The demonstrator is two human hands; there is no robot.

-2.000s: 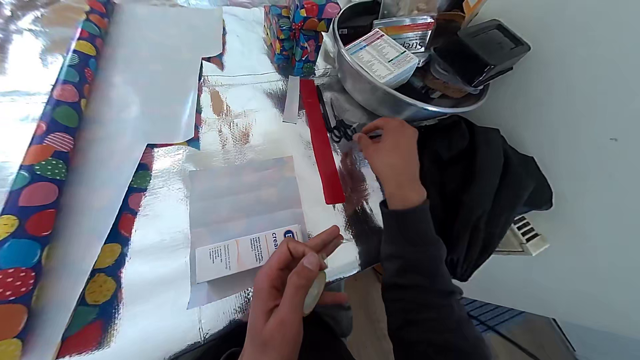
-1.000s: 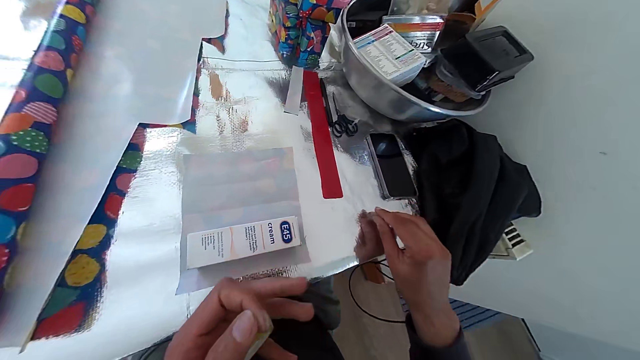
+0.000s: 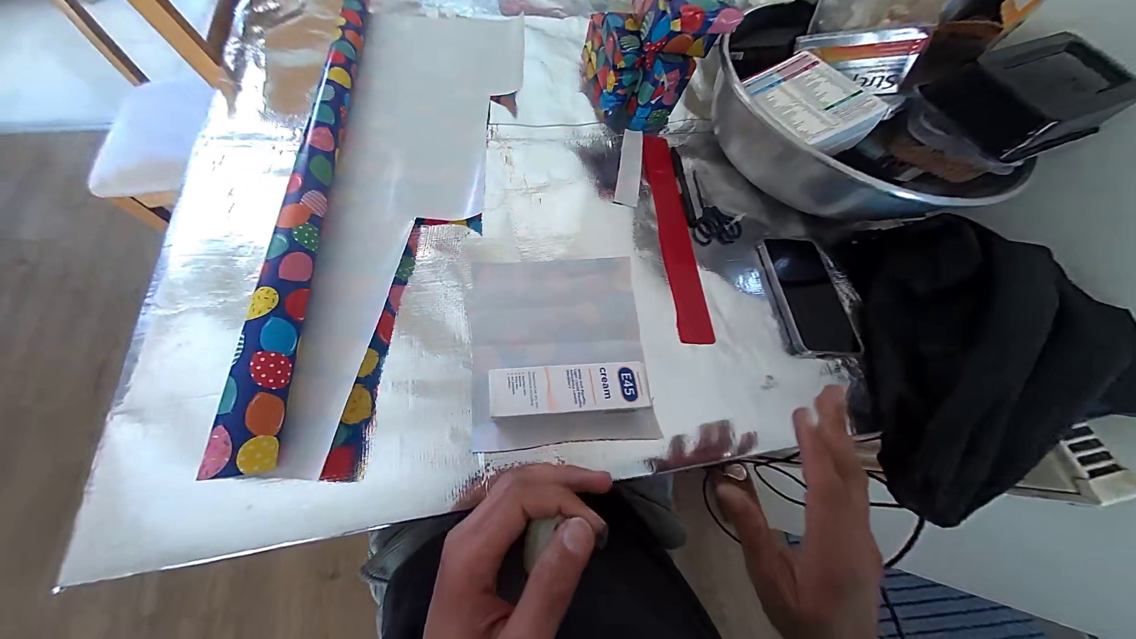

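My left hand (image 3: pixel 524 550) is closed around a roll of tape (image 3: pixel 543 537) at the near edge of the foil-covered table. With its fingers spread, my right hand (image 3: pixel 812 524) is raised past the table's edge and holds nothing that I can see. Beyond my left hand, a white cream box (image 3: pixel 568 390) lies on a cut piece of wrapping paper (image 3: pixel 555 302), pale side up. To the right of that paper are a red strip (image 3: pixel 679 248), a short white strip (image 3: pixel 629 169) and scissors with dark handles (image 3: pixel 714 226).
A phone (image 3: pixel 812 297) lies beside black cloth (image 3: pixel 985 355). Behind it, a metal bowl (image 3: pixel 781 177) holds boxes and containers. A balloon-patterned wrapped parcel (image 3: pixel 639 67) stands at the back. Partly unrolled wrapping paper (image 3: pixel 408 115) covers the left side. Cables (image 3: pixel 710 506) hang below the near edge.
My right hand was by the scissors two seconds ago; it has moved back to the near edge and now has its fingers spread. The phone, hidden in the first frame, is visible. The view has shifted.
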